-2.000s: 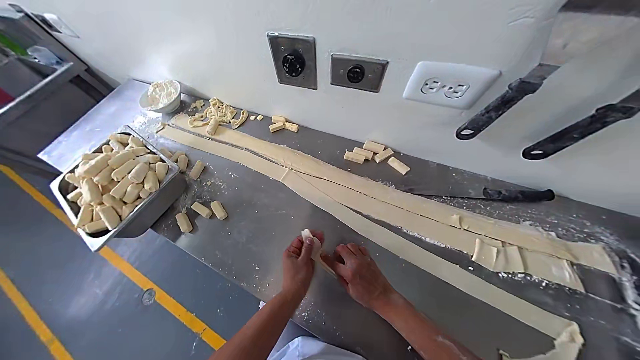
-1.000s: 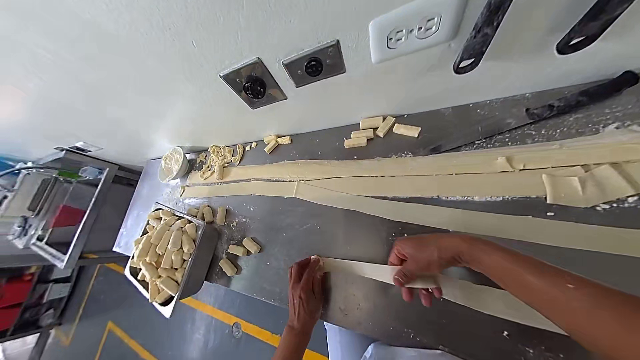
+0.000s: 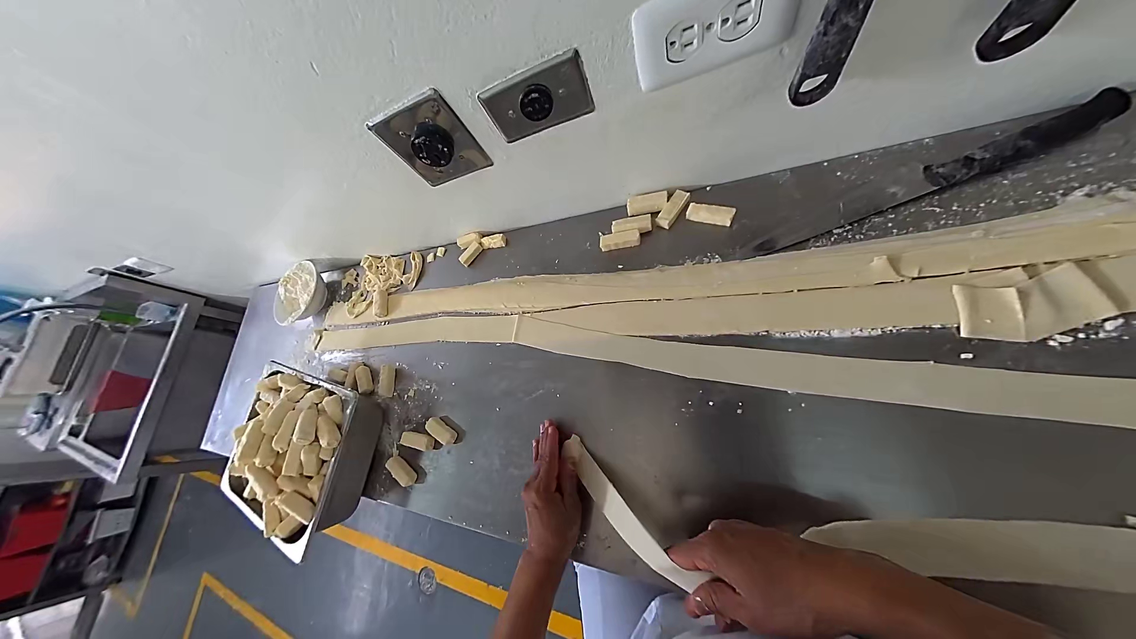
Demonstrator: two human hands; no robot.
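Note:
A narrow strip of dough (image 3: 621, 515) slants over the near edge of the steel table. My right hand (image 3: 745, 568) grips its lower part between thumb and fingers. My left hand (image 3: 555, 488) lies on the table beside the strip's upper end; whether it pinches the dough is hard to tell. Another dough strip (image 3: 976, 541) emerges beyond my right wrist. Long dough sheets (image 3: 754, 306) run along the table behind both hands. Short rolled dough pieces (image 3: 417, 441) lie left of my left hand, and a steel pan (image 3: 351, 470) heaped with such rolls stands farther left.
A long knife with a black handle (image 3: 1029, 138) lies at the back right. Small dough blocks (image 3: 648, 202) sit by the wall, under outlets (image 3: 710, 35). A white bowl (image 3: 300, 297) stands beside dough scraps (image 3: 386, 273) at the back left.
My right hand has moved toward the table's near edge, and the strip that ran sideways between my hands now slants down toward me. The view has turned since the first frame.

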